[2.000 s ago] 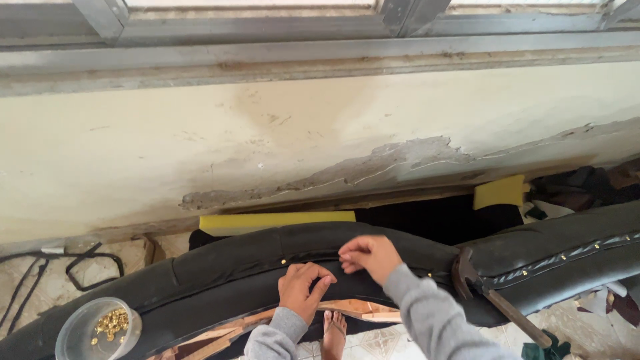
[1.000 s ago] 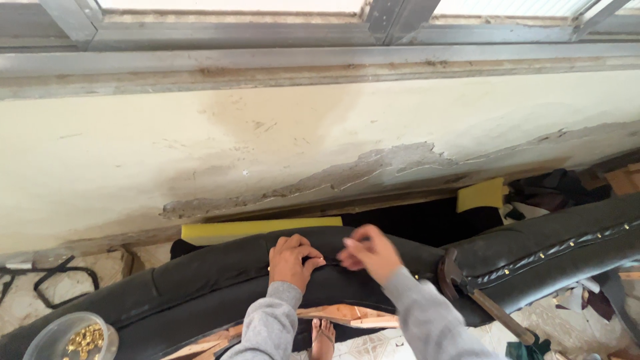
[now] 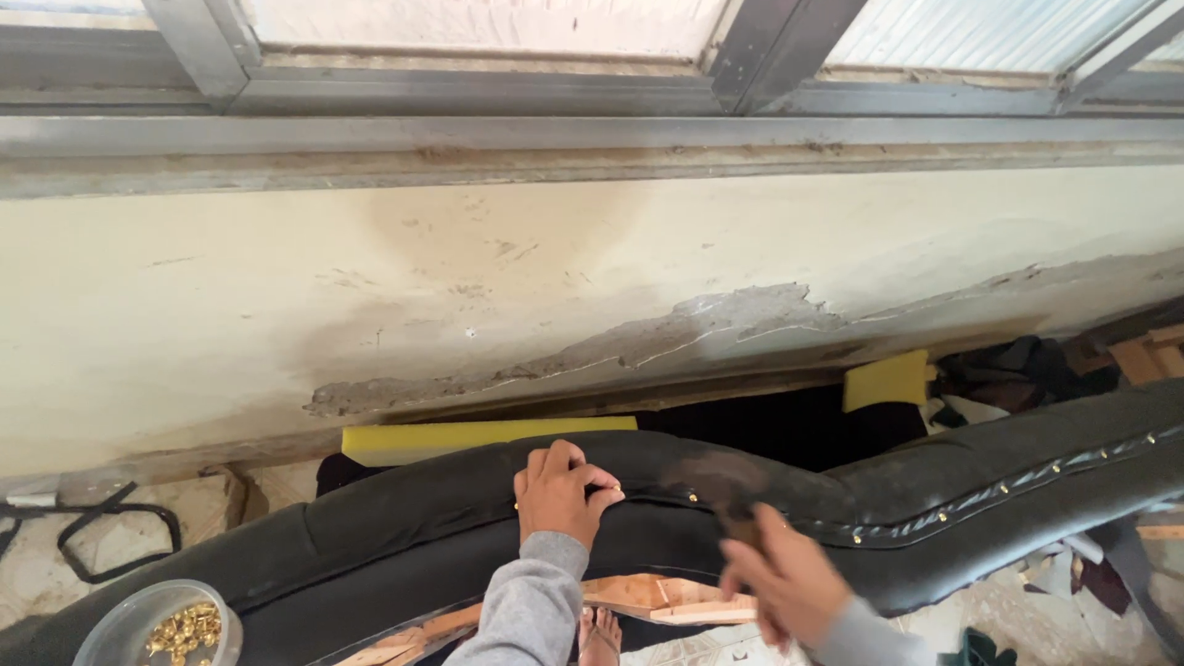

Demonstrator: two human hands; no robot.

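Black padded upholstery (image 3: 416,527), looking like the back of a sofa, curves across the view with a seam along it. My left hand (image 3: 562,495) rests on it and pinches a brass upholstery tack (image 3: 617,490) at the seam between thumb and forefinger. To the right, my right hand (image 3: 786,573) grips a hammer (image 3: 731,490), its head blurred above the upholstery. One brass tack (image 3: 693,498) sits in the seam between the hands, and several more follow the seam at the right. A clear plastic tub (image 3: 231,629) of brass tacks stands at the lower left.
A stained wall (image 3: 555,250) with peeling plaster rises behind, under a metal window frame (image 3: 481,92). Yellow foam (image 3: 490,437) lies between the wall and the upholstery. Bare wood framing (image 3: 647,592) shows below, near a foot (image 3: 599,638). A black strap (image 3: 120,536) lies on the floor at left.
The hammer, which lay on the upholstery at the right in the earlier frames, is now in my right hand. My left hand stays at the seam.
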